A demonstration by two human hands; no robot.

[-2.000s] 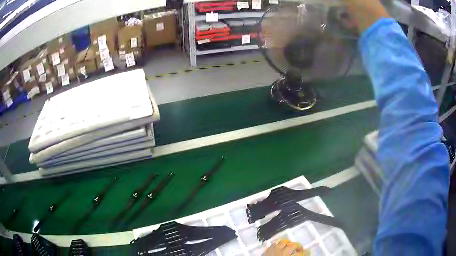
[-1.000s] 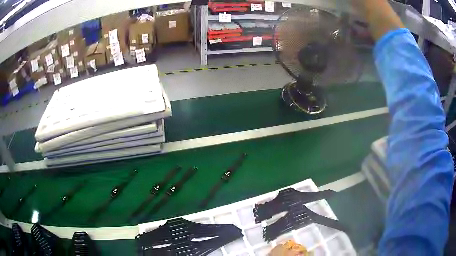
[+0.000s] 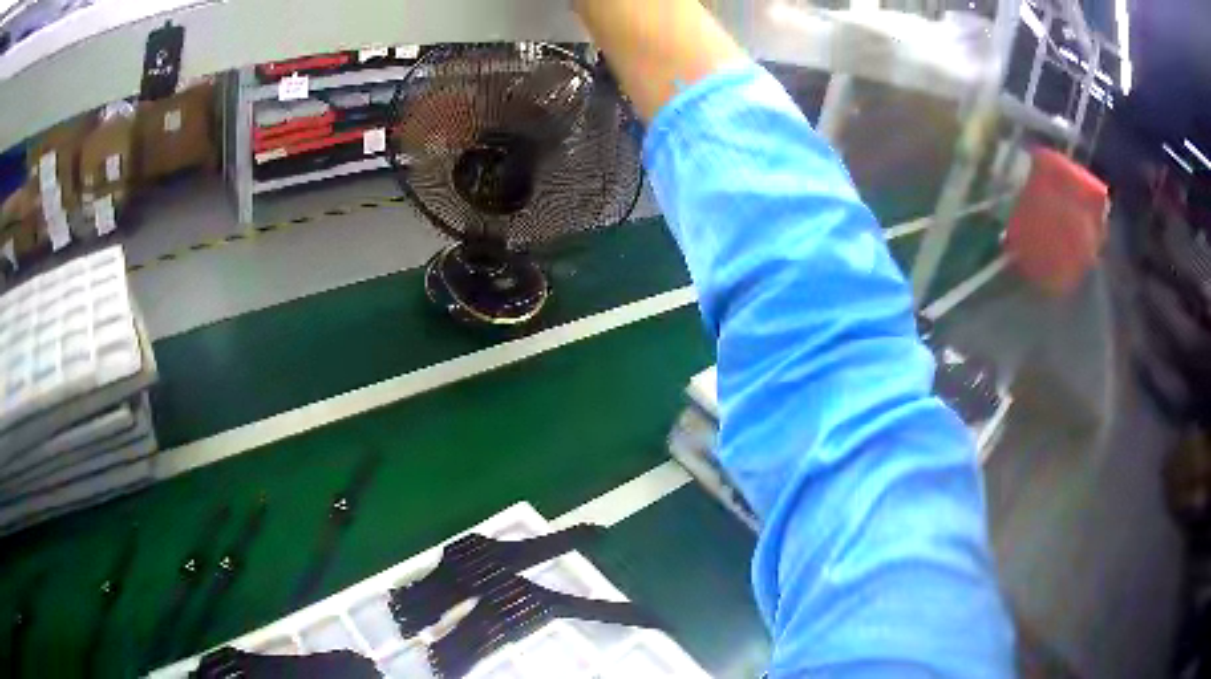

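Observation:
Fanned rows of black straps (image 3: 498,604) lie on the white grid tray (image 3: 574,574) at the bottom. Another dark fan shows at the tray's lower left, cut off by the edge. Single black straps (image 3: 340,507) lie spaced on the green belt to the left. My right arm in a blue sleeve reaches up across the view. Only the wrist and lower part of my right hand (image 3: 653,47) show at the top edge; the fingers are hidden or cut off. My left hand is out of the picture.
A black desk fan (image 3: 491,179) stands beyond the belt. Stacked white trays (image 3: 69,338) are at left. A side stack of trays (image 3: 701,451) is partly behind my sleeve, with dark straps on its right. A red object (image 3: 1056,219) is at right. Cartons and shelves stand behind.
The view has turned right, so belt, tray and fan sit further left. My left hand with yellow finger cots has left the bottom of the picture. My right arm stays raised.

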